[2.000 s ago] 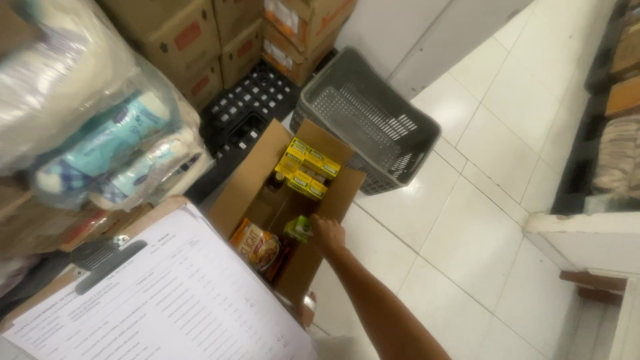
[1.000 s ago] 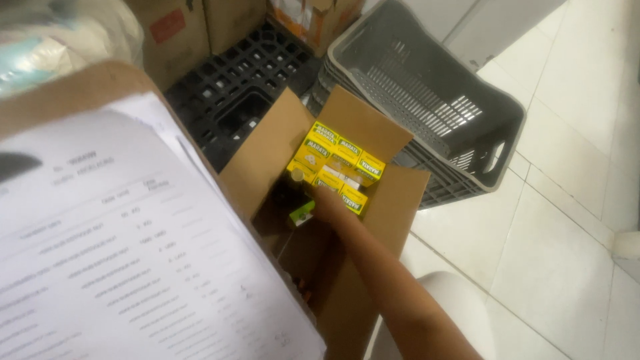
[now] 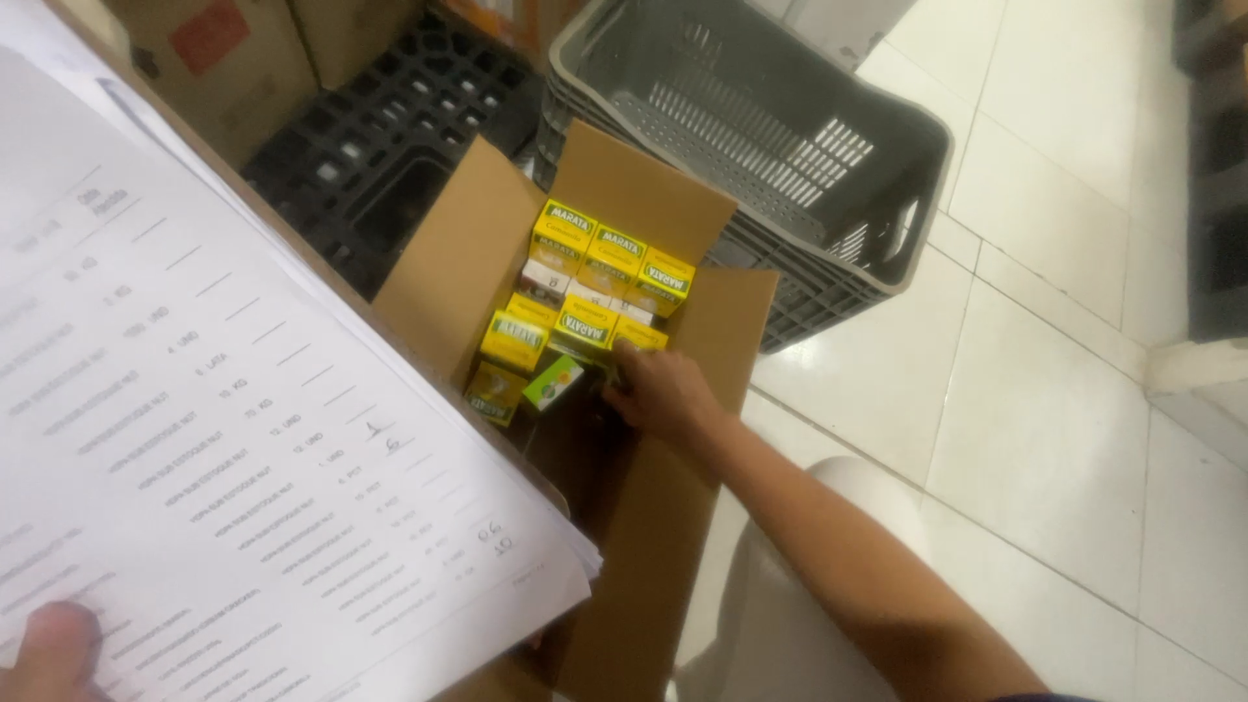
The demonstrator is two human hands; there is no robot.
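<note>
My left hand (image 3: 57,651) shows only its thumb, pressed on printed papers (image 3: 292,439) on a clipboard at the lower left. My right hand (image 3: 668,395) reaches into an open cardboard box (image 3: 648,185), its fingertips at the yellow Marata tea boxes on the right; whether it grips one cannot be told. Several yellow Marata boxes (image 3: 585,327) stand and lie in rows inside. A small green box (image 3: 554,383) lies tilted left of the fingers. The clipboard and papers hide the lower left of the cardboard box.
A grey plastic crate (image 3: 780,146) with slotted sides stands behind and right of the cardboard box. A black plastic pallet (image 3: 390,127) is at the back left, with closed cartons (image 3: 224,78) beside it. White floor tiles (image 3: 1053,390) extend to the right, toward a low white ledge (image 3: 1199,370).
The view has moved closer to the box. My right hand was at the green box one second ago and is now to its right, by the yellow boxes. More yellow boxes now show at the left.
</note>
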